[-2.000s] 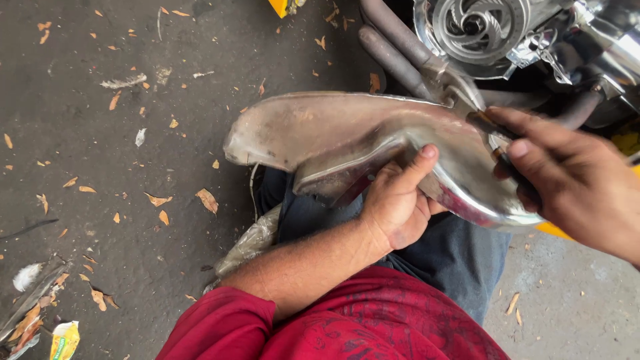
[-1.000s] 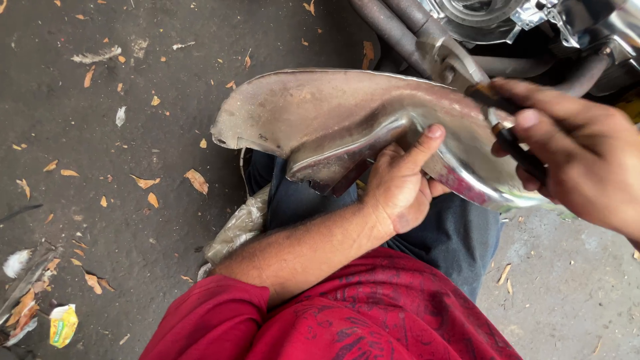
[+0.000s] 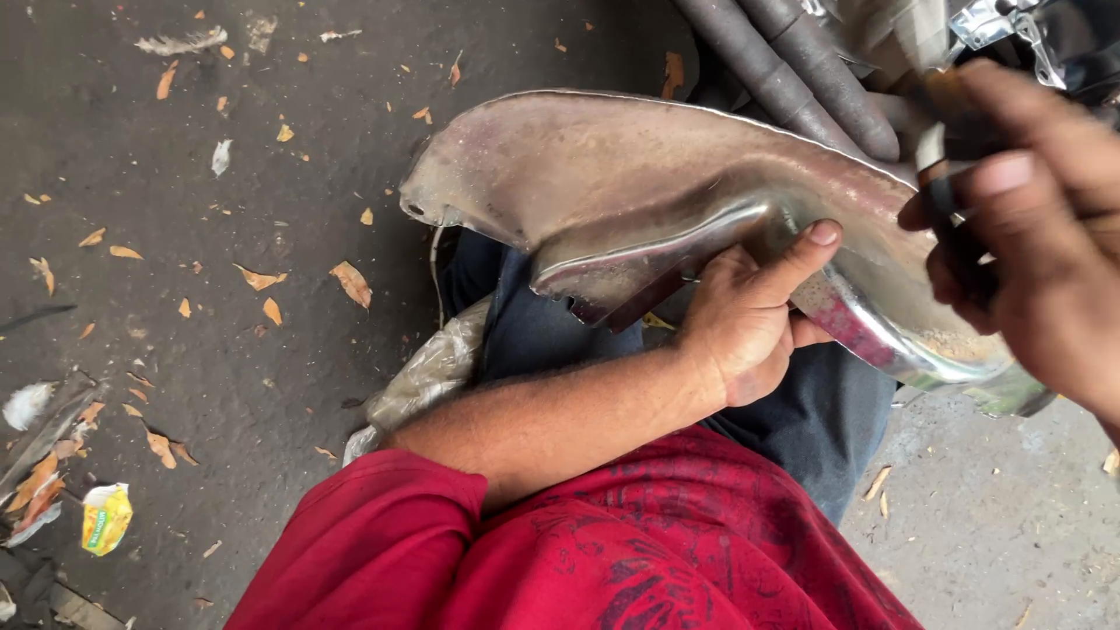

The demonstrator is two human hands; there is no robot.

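A curved sheet-metal cover (image 3: pixel 612 166), brown and stained on its upturned face with a shiny chrome rim, lies across my thighs. My left hand (image 3: pixel 752 315) grips its lower edge near the middle, thumb on top and fingers beneath. Over the right end of the cover, my right hand (image 3: pixel 1032 219) is closed around the dark handles of a hand tool (image 3: pixel 941 184), perhaps pliers or snips. Motion blurs the tool's pale metal head, which points up and away from the cover, so its exact kind cannot be told.
Grey metal pipes (image 3: pixel 787 79) and blurred chrome machine parts (image 3: pixel 989 22) are just beyond the cover at the upper right. A crumpled plastic bag (image 3: pixel 429 376) is beside my leg. Dry leaves (image 3: pixel 352 284) and a yellow wrapper (image 3: pixel 106 518) lie on the concrete floor.
My right hand and the tool have lifted off the cover's upper right edge, where they were one second ago. My left hand keeps its grip on the cover.
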